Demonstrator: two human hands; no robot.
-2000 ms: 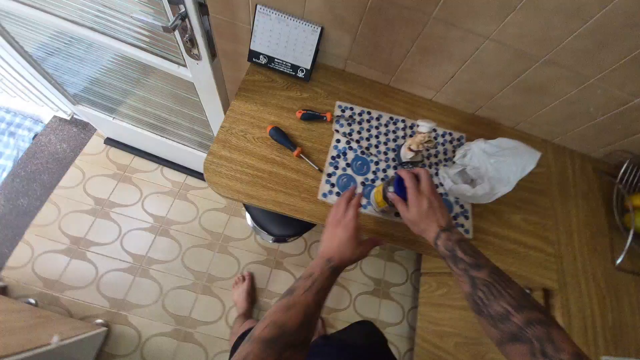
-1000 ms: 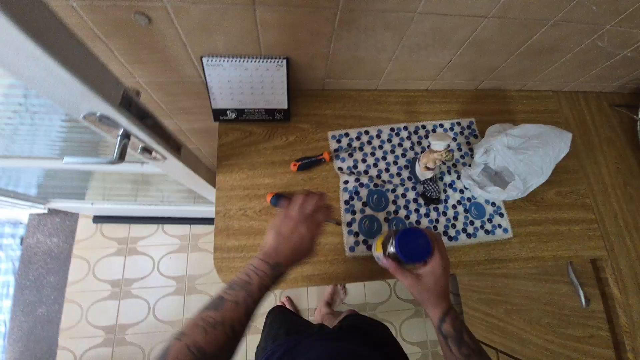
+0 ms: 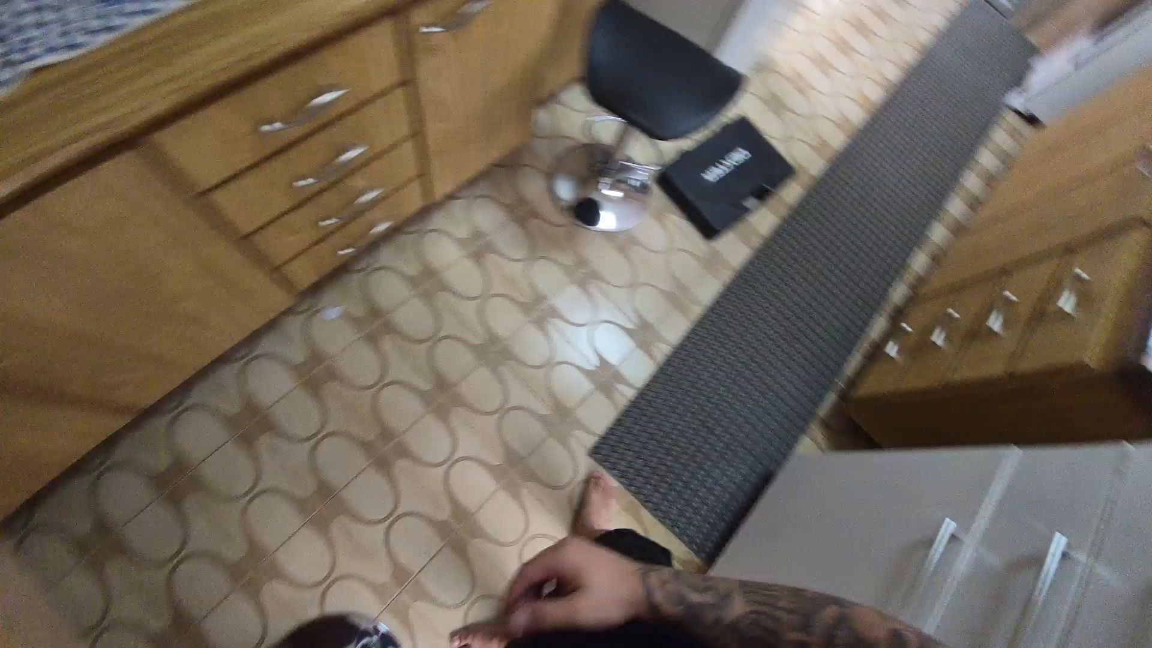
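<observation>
My right hand [image 3: 576, 589] is low in the view, over the floor in front of my dark clothing, its tattooed forearm coming in from the right. Its fingers are curled toward the thumb; blur hides whether anything is between them. My left hand is out of view. Below and to the left of the right hand, a dark rounded thing with a shiny edge [image 3: 337, 632] is cut off by the frame. A blue-and-white patterned cloth [image 3: 72, 31] lies on the wooden counter [image 3: 180, 76] at the upper left. The blue-lidded jar cannot be made out.
Wooden drawers [image 3: 310, 166] line the left side. A black stool [image 3: 661, 72] with a chrome base stands beside a flat black box [image 3: 729, 175] on the patterned tile floor [image 3: 432, 360]. A long dark mat [image 3: 774, 333] runs past wooden drawers [image 3: 990, 315] and pale cabinets [image 3: 900, 540] on the right.
The view has swung from the counter to the floor. My right hand held the blue-lidded jar before; now it is low over the floor. My left hand has left the view.
</observation>
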